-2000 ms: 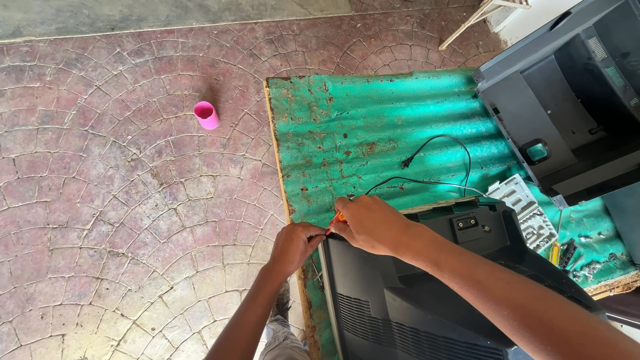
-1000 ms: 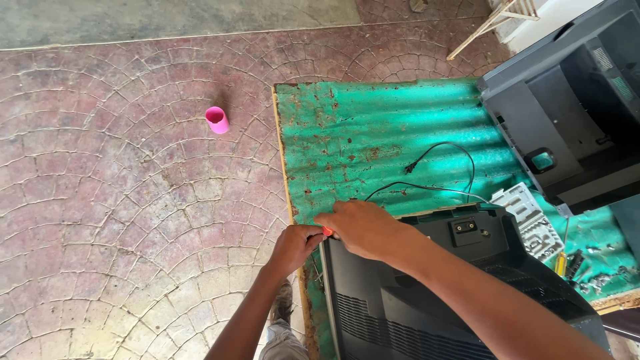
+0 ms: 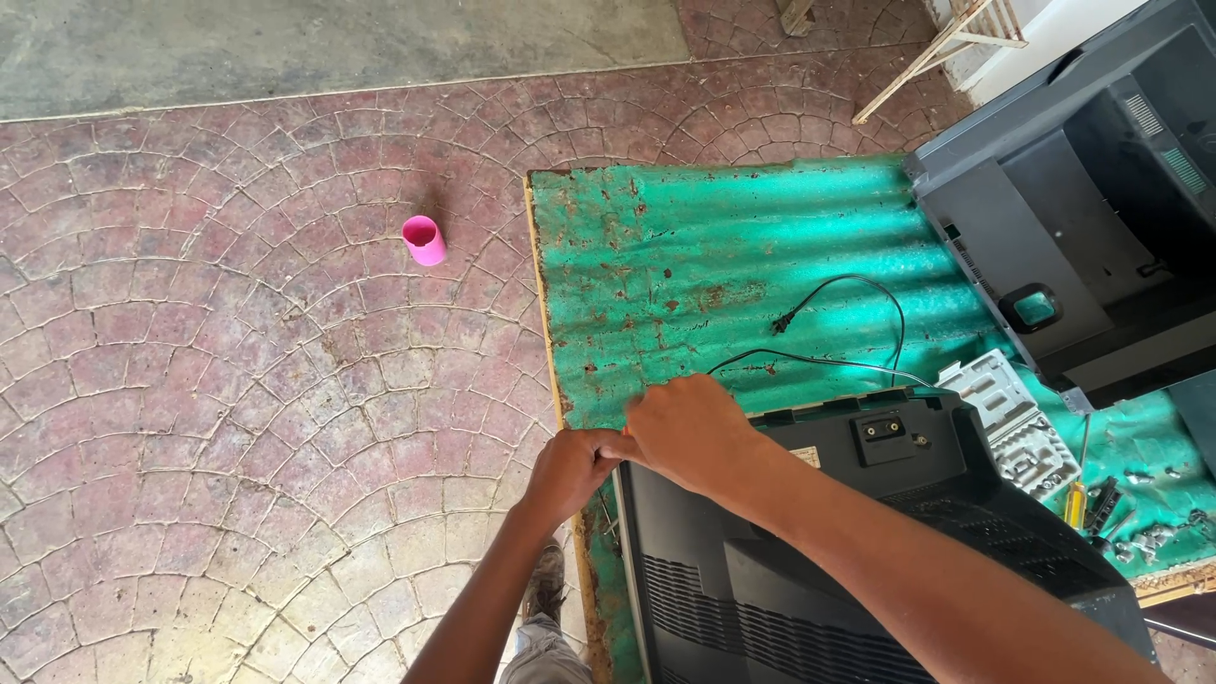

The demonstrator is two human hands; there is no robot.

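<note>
A black plastic television housing (image 3: 807, 560) with vent slots lies on a green corrugated metal sheet (image 3: 665, 285). At its upper left corner, my right hand (image 3: 693, 432) is closed around a tool with an orange handle (image 3: 626, 431), of which only a sliver shows. Against it, my left hand (image 3: 570, 470) has its fingers bent at the same corner; whether they pinch anything is hidden. The tool's tip is covered by the hands. A black power cord (image 3: 898, 313) with a plug curls on the sheet beyond the housing.
At the right stands another black housing (image 3: 1064, 285), open side showing. Beside it are a grey socket-set tray (image 3: 1007, 418), a yellow-handled screwdriver (image 3: 1074, 504) and loose metal sockets (image 3: 1149, 541). A pink cup (image 3: 424, 240) is on the paved floor, left of the sheet's wooden edge (image 3: 546, 313).
Both hands stay at the housing's corner. My right hand has shifted its grip on the orange handle, which showed more plainly two seconds ago.
</note>
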